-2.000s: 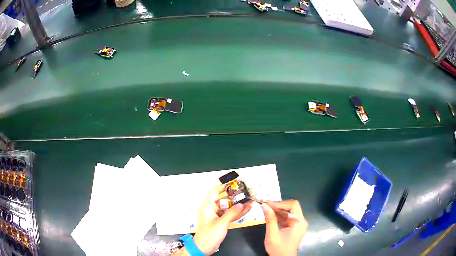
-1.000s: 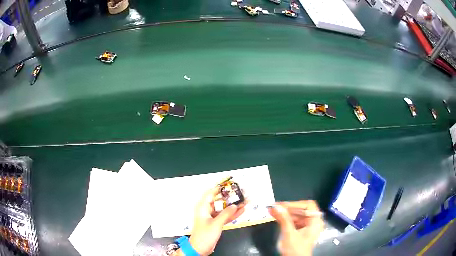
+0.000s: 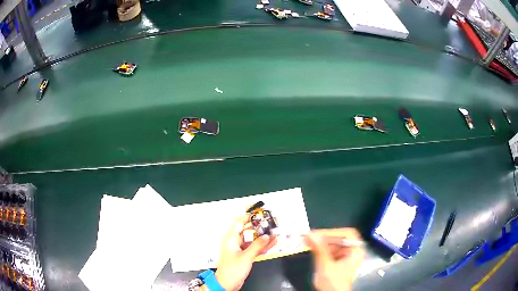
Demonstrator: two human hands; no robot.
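My left hand (image 3: 237, 253), with a blue wristband (image 3: 211, 280), holds a small device assembly (image 3: 263, 223) with orange flex inside. Its black display module (image 3: 255, 207) hangs off the upper side, and a white square shows at its lower left. My right hand (image 3: 335, 253) is blurred, to the right of the device and apart from it. Its fingers are closed on a thin pale tool, seemingly tweezers (image 3: 347, 242). A long white adhesive sheet (image 3: 199, 233) with small bluish marks and a yellowish lower edge lies under the left hand.
A blue bin (image 3: 423, 224) with white slips stands at right, beside a dark slim tool (image 3: 448, 228). Spare white sheets (image 3: 128, 238) lie at left, a blister tray (image 3: 17, 233) at far left. The green conveyor belt (image 3: 284, 85) carries spaced units. A white block (image 3: 372, 17) lies beyond.
My right hand has moved right, away from the device, with the tool in it. The left hand still holds the device; its display module now hangs more tilted. The belt units have shifted slightly in view.
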